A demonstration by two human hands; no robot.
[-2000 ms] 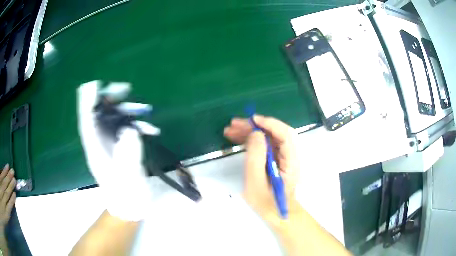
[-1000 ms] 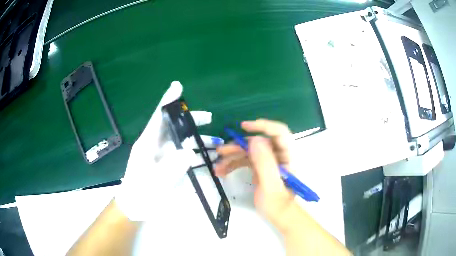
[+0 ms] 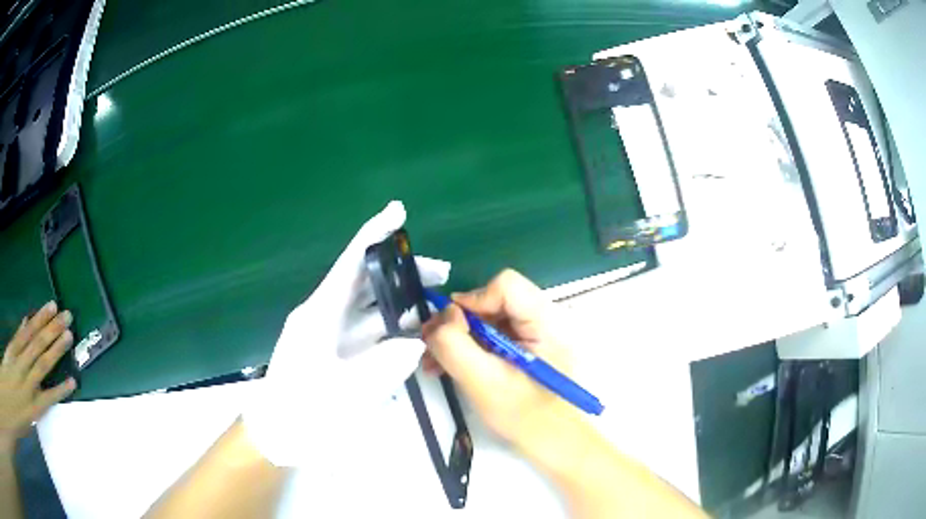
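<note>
My left hand (image 3: 340, 335), in a white glove, holds a dark phone middle frame (image 3: 392, 279) by its solid upper end, tilted over the white paper (image 3: 152, 446). The frame's open window points down toward me. My right hand (image 3: 498, 355), bare, holds a blue pen (image 3: 528, 363). The pen's front end is close to or at the frame's inner side; the exact contact is hidden by my fingers. Another dark middle frame (image 3: 599, 152) lies partly on the green belt (image 3: 305, 152) and partly on the white side sheet (image 3: 726, 203).
Another person's hand (image 3: 36, 365) touches a grey middle frame (image 3: 81, 266) at the left. A black tray (image 3: 36, 112) is at the upper left. A white fixture (image 3: 812, 132) with a frame (image 3: 863, 157) on it stands at the right. Dark frames (image 3: 807, 431) show below it.
A frame now lies across the belt and side sheet. The grey frame is farther left, with another person's hand on it. One frame fewer shows on the fixture. Pen and held frame shifted slightly.
</note>
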